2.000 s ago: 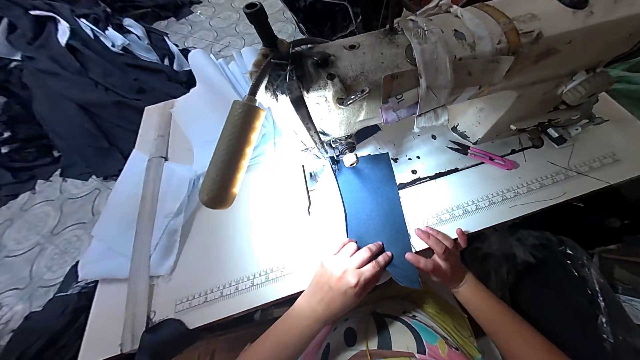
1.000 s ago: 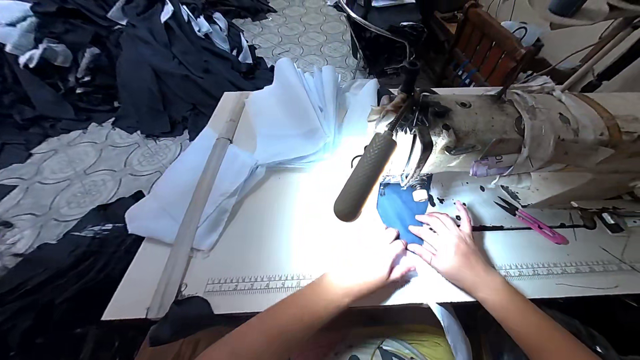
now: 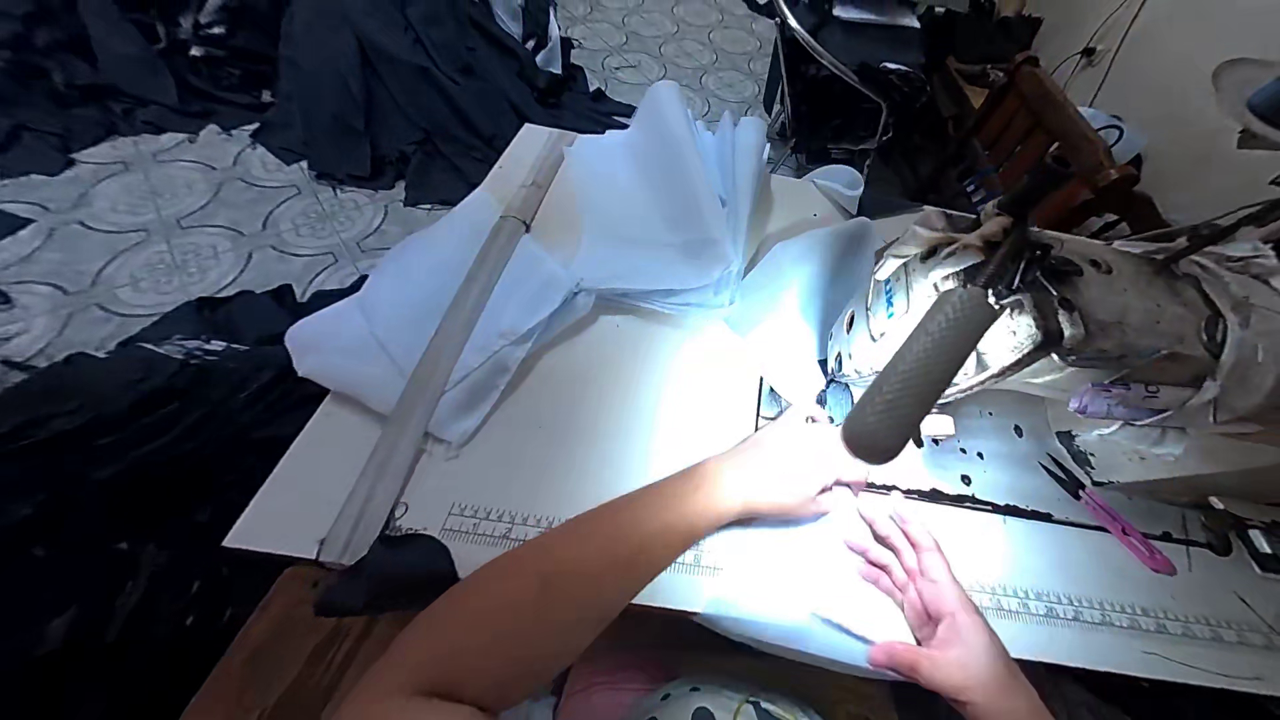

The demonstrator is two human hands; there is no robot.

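Observation:
My left hand (image 3: 785,470) reaches to the front of the sewing machine's head (image 3: 900,330), beneath a textured cylindrical handle (image 3: 915,385). Glare hides its fingertips and whether they grip anything. A pale piece of fabric (image 3: 800,590) lies in front of the machine and hangs over the table's near edge. My right hand (image 3: 925,600) rests at the right side of this fabric, palm partly up and fingers spread. A little dark blue cloth (image 3: 835,400) shows by the left fingertips.
White fabric sheets (image 3: 650,220) lie on the table's left and far part, under a long flat strip (image 3: 450,350). Pink thread snips (image 3: 1125,530) are at the right. Printed ruler scales (image 3: 1120,610) run along the near edge. Dark garments (image 3: 350,90) cover the tiled floor.
Blue cloth lay under both my hands earlier; pale fabric is now there. My left hand has moved up to the machine's head, and my right hand lies apart from it. The view has shifted left.

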